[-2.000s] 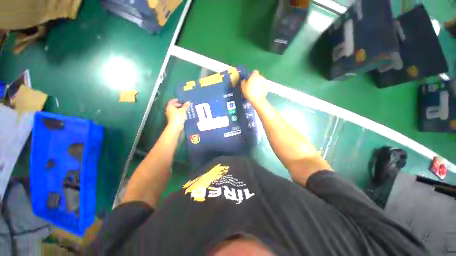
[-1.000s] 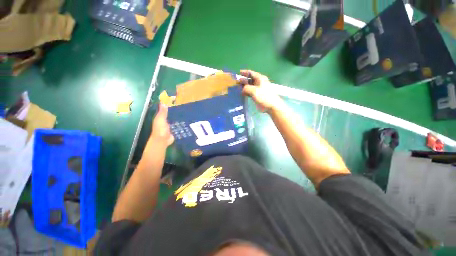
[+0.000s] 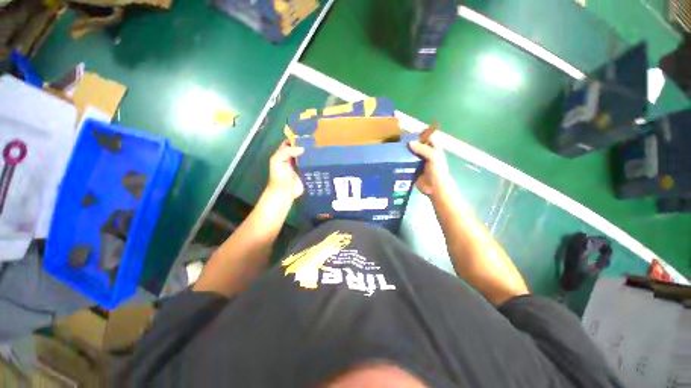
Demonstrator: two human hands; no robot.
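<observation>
A dark navy retail carton [image 3: 356,182] with a white product picture is held upright against the front of my body. Its top is open and shows the tan inside, with flaps standing up at the far edge and at both sides. My left hand [image 3: 286,173] grips the carton's left upper edge. My right hand [image 3: 430,165] grips its right upper edge near a raised tan side flap. The carton's bottom is hidden.
More navy cartons [image 3: 602,102] stand on the green belt [image 3: 364,45] ahead and right. A carton bundle [image 3: 261,15] is at upper left. A blue bin [image 3: 64,204] with dark pieces is left. A black object [image 3: 583,258] and a grey-white carton [image 3: 633,326] are right.
The carton went from nearly flat to opened out, its top now gaping with flaps raised. My right hand moved down its right side. Cartons on the belt have shifted and the view has turned.
</observation>
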